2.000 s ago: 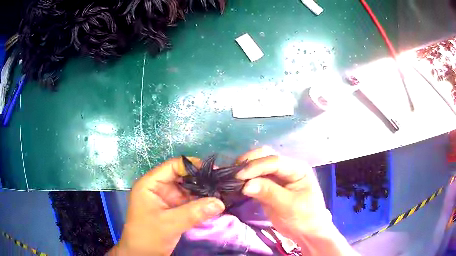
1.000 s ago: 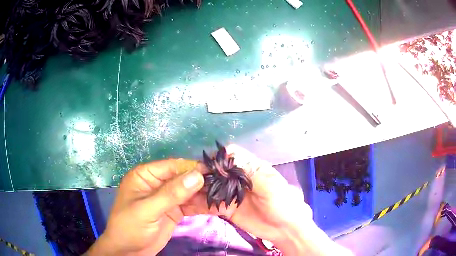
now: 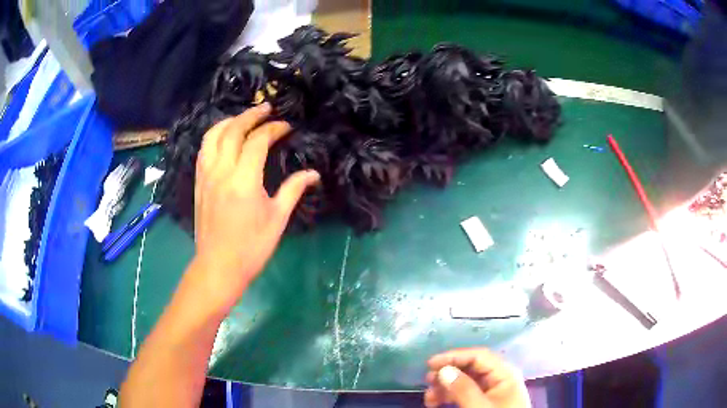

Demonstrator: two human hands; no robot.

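Note:
A large heap of black spiky hair pieces lies along the far left and middle of the green table. My left hand is over the heap's left part, fingers spread and bent; a yellowish patch shows by its fingertips. No piece is clearly held in it. My right hand is at the table's near edge, fingers curled with thumb against them, and cut off by the bottom of the picture. I see nothing held in it.
A glue bottle, a craft knife, a long white strip, a small white block and a red-handled paintbrush lie at right. A blue tool and blue bin are at left.
The view has swung up and left. My left hand has left the hair piece it held with my right and reached to the heap. That piece no longer shows between my hands.

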